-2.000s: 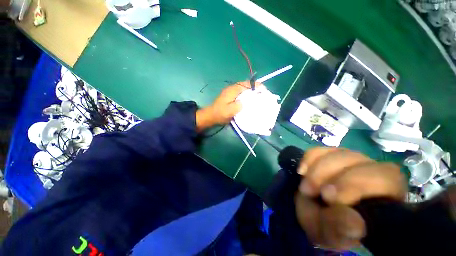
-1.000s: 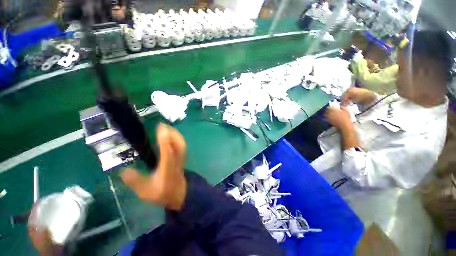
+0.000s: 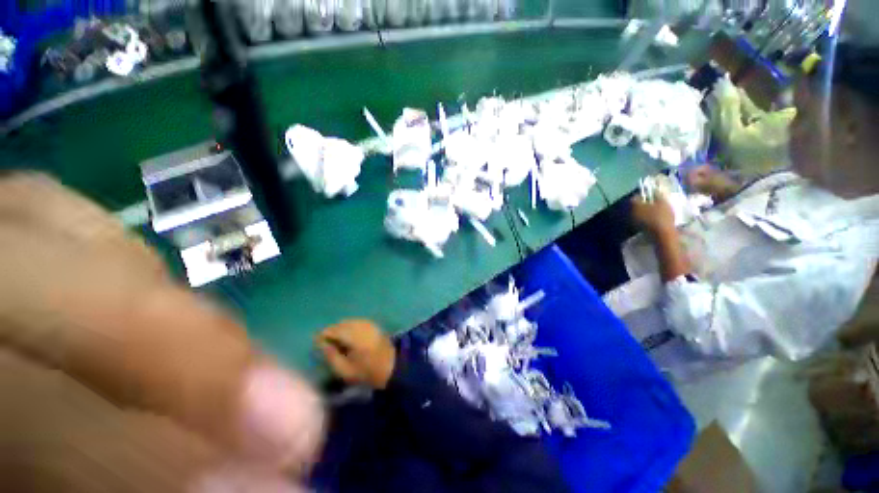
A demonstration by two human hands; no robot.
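Note:
My left hand (image 3: 145,337) is very large and blurred, close to the camera at the left, and cut off by the edge. Whether it holds anything is hidden. My right hand (image 3: 361,351) is low at the centre, over the front of the green bench, with its fingers curled. I cannot tell whether anything is in it. The black electric screwdriver (image 3: 246,125) hangs upright and blurred at the upper left, apart from both visible hands. The silver screw feeder (image 3: 198,188) stands left of it, with a pale front plate.
White units with antennas (image 3: 501,154) are piled along the green bench (image 3: 318,294). A blue bin (image 3: 617,385) of white parts is beside my right sleeve. A person in white (image 3: 761,279) sits at the right, hands on a white part. Rows of white units line the far side.
My right hand has let go of the screwdriver and moved down and right. My left hand has come up close to the camera, and the white unit there is out of sight.

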